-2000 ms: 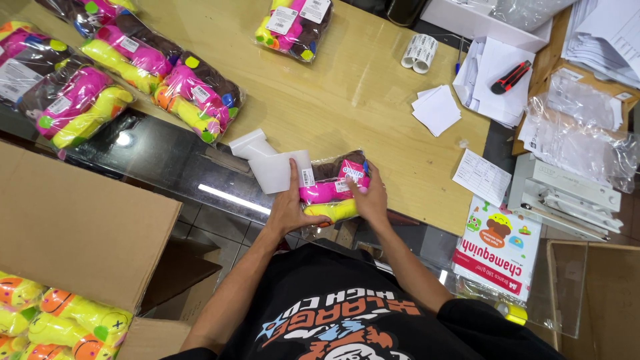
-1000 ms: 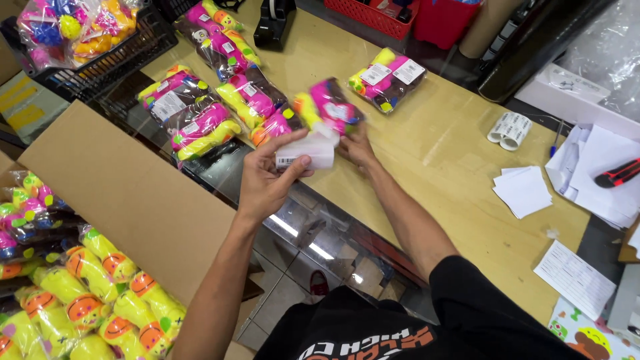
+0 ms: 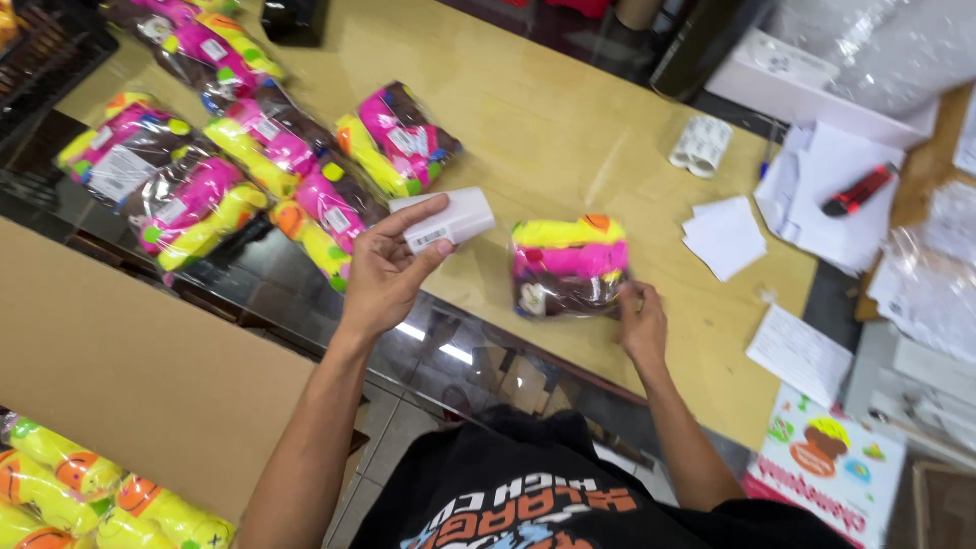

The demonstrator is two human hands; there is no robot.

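Between its thumb and fingers my left hand (image 3: 396, 267) holds a curled strip of white labels (image 3: 457, 219), one bearing a barcode. My right hand (image 3: 642, 316) grips the lower right corner of a clear plastic pack of yellow, pink and brown plush items (image 3: 572, 263), which is over the tabletop. A similar pack with labels (image 3: 398, 141) lies on the table just beyond my left hand. Several more such packs (image 3: 202, 206) lie together at the left, most with white labels showing.
An open cardboard box (image 3: 137, 366) with packed yellow plush items (image 3: 114, 496) is at lower left. On the yellow tabletop (image 3: 564, 114) are small paper rolls (image 3: 701, 146) and white paper squares (image 3: 724, 236). A red and black box cutter (image 3: 860, 191) rests on papers at the right.
One second ago the pack in my right hand was close to my left hand; it has moved right, and its yellow side now faces away from me. The label strip remains in my left hand.
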